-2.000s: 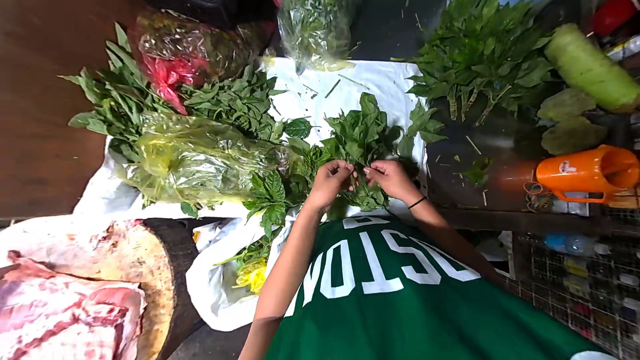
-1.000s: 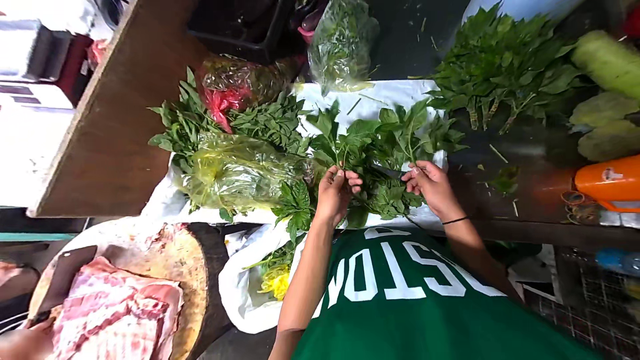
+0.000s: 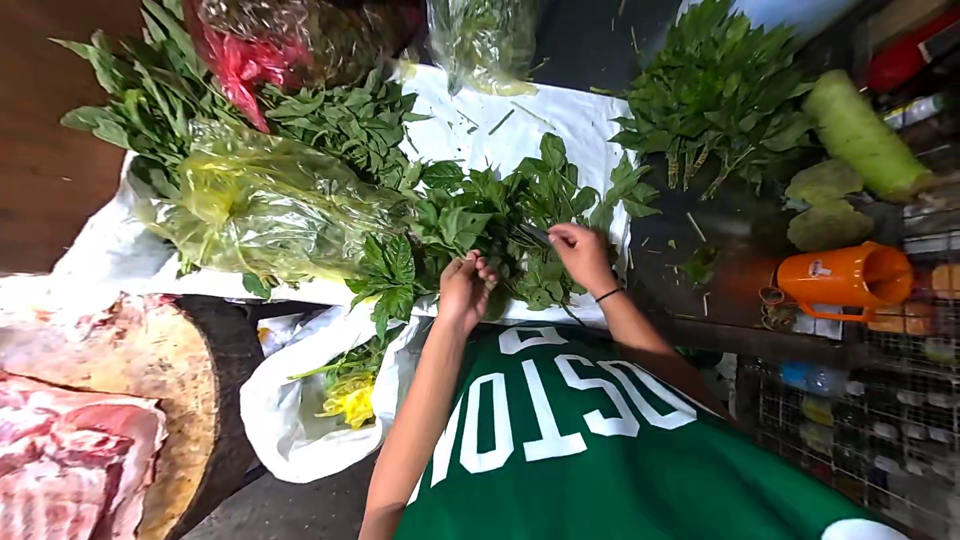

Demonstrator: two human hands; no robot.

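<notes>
My left hand [image 3: 468, 289] has its fingers closed on the stems of a sprig of leafy greens [image 3: 454, 225], whose leaves point away from me. To its right, my right hand [image 3: 581, 255] is over the loose pile of greens [image 3: 551, 187], thumb and forefinger together at some thin stems; whether it grips them is not clear. The pile lies on a white plastic sheet [image 3: 517, 124] on the dark table. Left of my hands is a yellowish clear plastic bag [image 3: 277, 202], with more greens behind it.
Tied bundles of greens [image 3: 712, 90], a pale green gourd [image 3: 862, 135] and an orange plastic pitcher [image 3: 844, 279] are at the right. An open white sack [image 3: 262, 420] hangs at the near edge. Raw meat [image 3: 67, 450] lies on a round wooden block [image 3: 180, 390] at lower left.
One second ago my hands were farther apart, each at a leafy sprig; now they are closer together. The view has shifted, and the other person's hand by the meat is out of view.
</notes>
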